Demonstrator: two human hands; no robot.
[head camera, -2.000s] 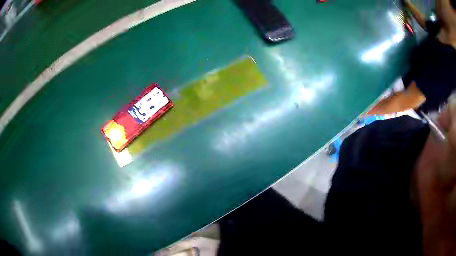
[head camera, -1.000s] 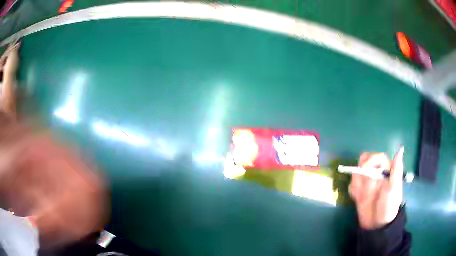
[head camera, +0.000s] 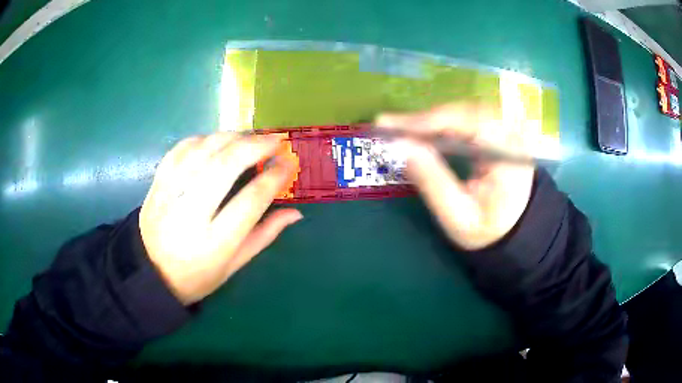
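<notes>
A dark red phone housing (head camera: 315, 166) lies on the green table in front of me. Its orange end part (head camera: 286, 173) is at the left, and its blue and white circuit board (head camera: 359, 161) is at the right. My left hand (head camera: 217, 206) grips the orange end, fingers over it and thumb near the front edge. My right hand (head camera: 471, 176) is blurred over the board end and holds dark tweezers (head camera: 449, 143) like a pen. The tweezer tips are too blurred to tell. The yellow-green adhesive sheet (head camera: 314, 86) lies just beyond the housing, partly behind my right hand.
A black folding case (head camera: 607, 90) lies at the far right. Red and orange phone units (head camera: 667, 88) lie beside it at the right edge. A pale rail (head camera: 34, 28) curves across the top left corner. The table's front edge runs along the bottom.
The view has turned and shifted, with the housing now between my hands. My left hand has come onto its orange end. My right hand has moved with the tweezers to the board end.
</notes>
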